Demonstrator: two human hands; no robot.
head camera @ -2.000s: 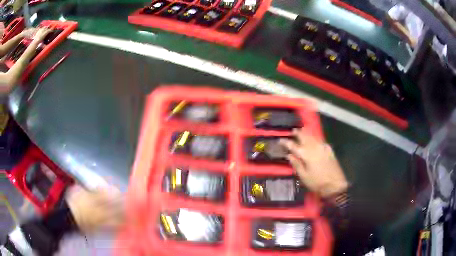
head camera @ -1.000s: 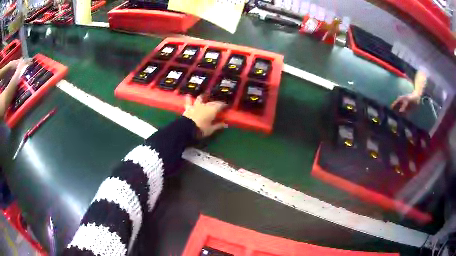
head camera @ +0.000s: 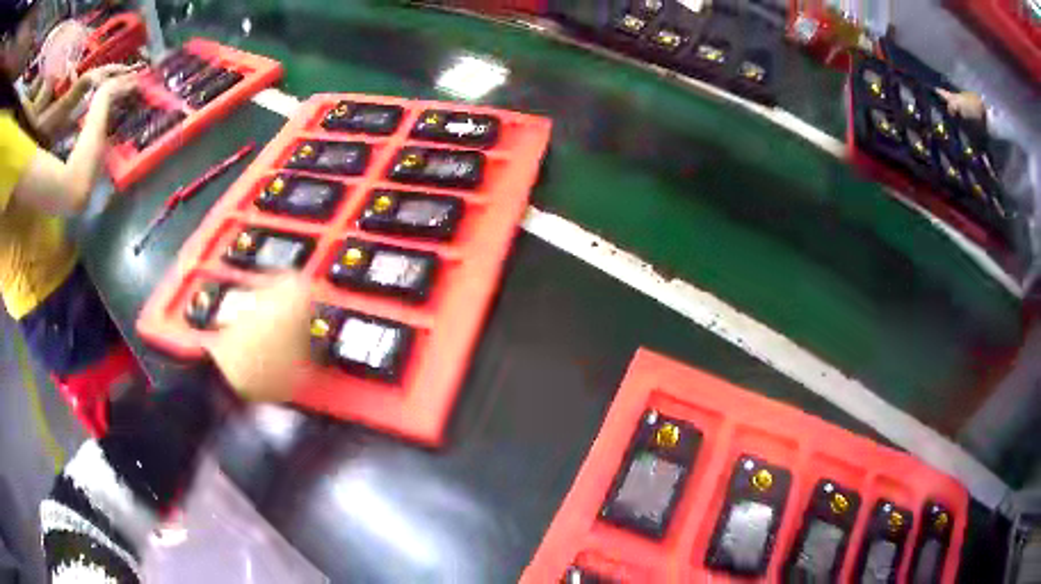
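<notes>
A red tray (head camera: 479,297) lies at the left centre, across the pale line, with closed black flip phones in two rows; one phone (head camera: 413,213) shows a gold disc and a pale label area. My left hand (head camera: 263,339) is blurred over the near left end of this tray and partly covers phones there; its fingertips are unclear, so I cannot tell whether it grips anything. A second red tray (head camera: 653,382) with several closed phones (head camera: 653,473) is cut off by the bottom edge. My right hand is not in view.
A neighbouring person in yellow (head camera: 40,211) at the left has hands in another red tray (head camera: 245,71). A thin red and dark tool (head camera: 194,188) lies between the trays. Dark trays of phones (head camera: 930,137) are at the back right, with another person's hand (head camera: 965,105) at one.
The ten-compartment tray has come off the belt's middle towards me and the left, turned, with my left hand at its near end. More of the second red tray shows at the bottom right.
</notes>
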